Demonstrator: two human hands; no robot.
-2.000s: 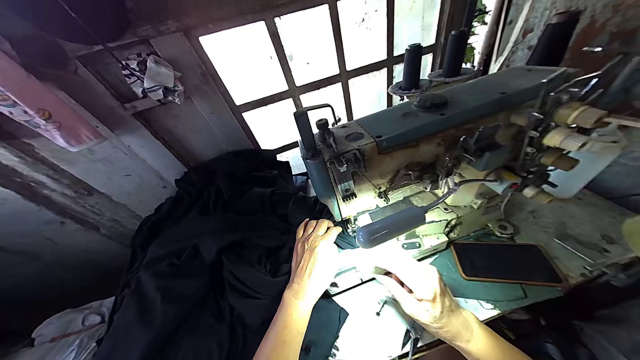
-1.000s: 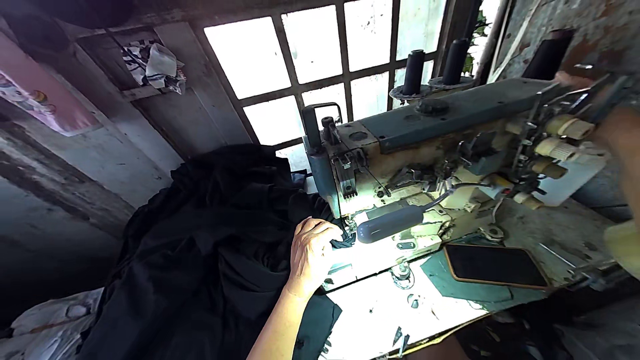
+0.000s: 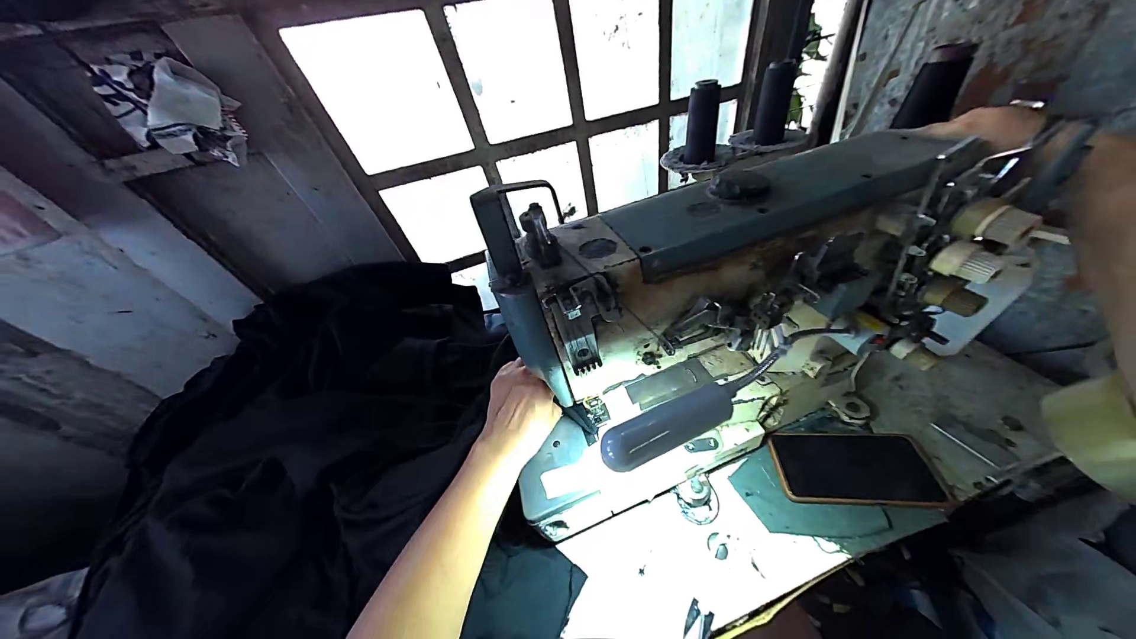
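Note:
My left hand (image 3: pixel 522 413) rests beside the needle area of an industrial sewing machine (image 3: pixel 772 222), on a bit of the dark fabric; its fingertips are partly hidden behind the machine head. A large heap of black fabric (image 3: pixel 355 444) lies to its left. My right hand (image 3: pixel 998 129) reaches over the far right end of the machine, near its rear and the thread guides; its fingers are mostly hidden, so what it touches does not show. A lit grey lamp (image 3: pixel 670 426) hangs in front of the needle area.
A smartphone (image 3: pixel 856 469) lies on green cloth (image 3: pixel 781 506) on the worktable. Tension knobs (image 3: pixel 994 222) stick out at the machine's right. Dark thread cones (image 3: pixel 703 122) stand behind it, before a barred window (image 3: pixel 577 133). Small scissors-like metal parts (image 3: pixel 697 617) lie at the front edge.
My right hand has left the table area before the needle and moved up and right to the machine's rear end. My left hand stays by the needle area. The view has shifted slightly.

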